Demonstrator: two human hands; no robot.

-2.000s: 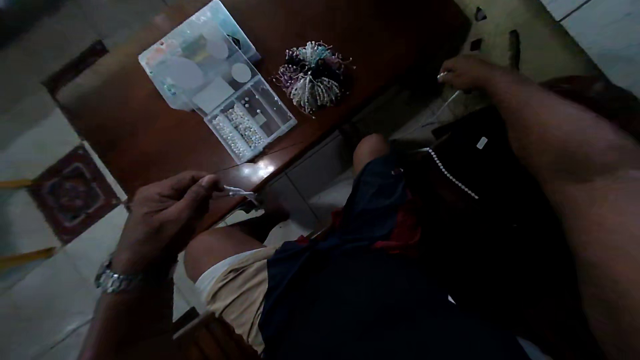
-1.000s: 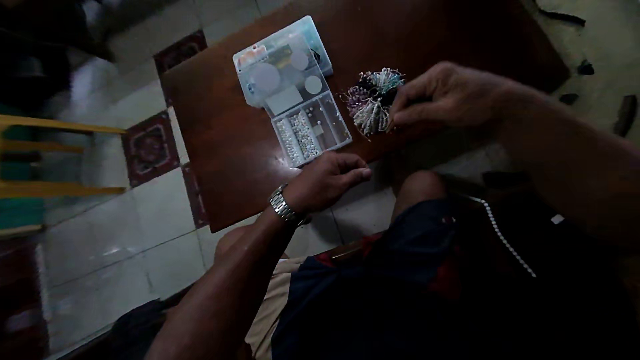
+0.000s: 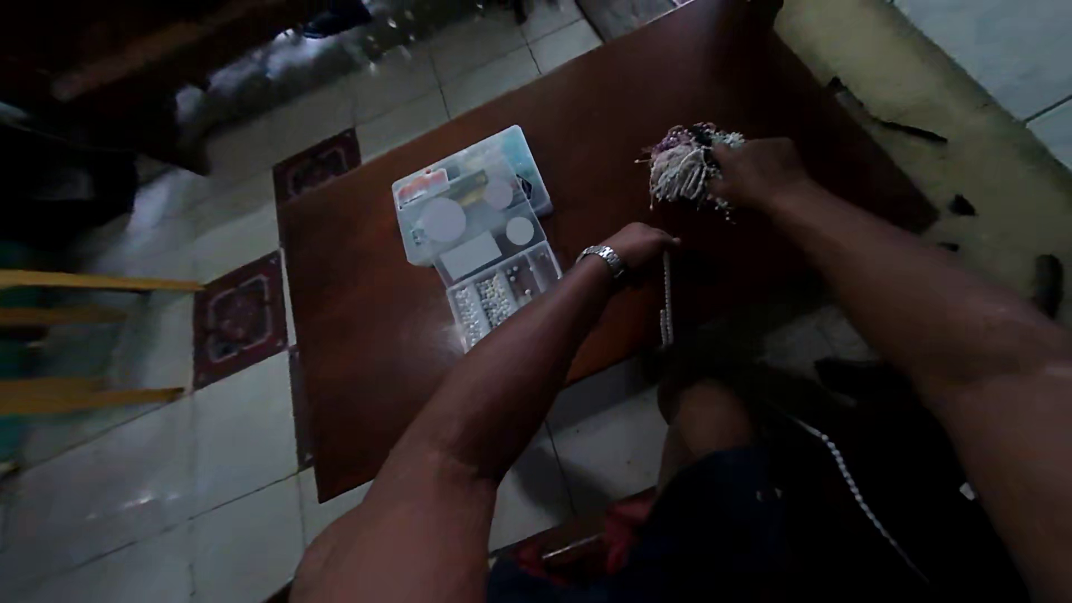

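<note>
My left hand [image 3: 643, 244], with a metal-band watch [image 3: 605, 258] on the wrist, is closed over the wooden table, and a thin pale beaded strand [image 3: 667, 301] hangs from its fingertips. My right hand [image 3: 758, 172] grips the right side of a bundle of beaded strands [image 3: 682, 172], white with some purple and pale green; its fingertips are partly hidden. Left of my left hand lies an open clear plastic bead box [image 3: 502, 289], with small white beads in its compartments. My left forearm covers part of it. A white beaded strand [image 3: 854, 486] lies on dark cloth at the lower right.
The dark wooden table [image 3: 377, 335] stands on a tiled floor [image 3: 243, 502]. A flat clear-lidded container [image 3: 469, 193] lies behind the bead box. Yellow wooden bars [image 3: 92, 394] show at the left. My knee [image 3: 712, 419] is below the table's front edge.
My right hand has moved from the right side over to the bundle and now grips it. My left hand has reached farther over the table, right of the bead box. The view has shifted.
</note>
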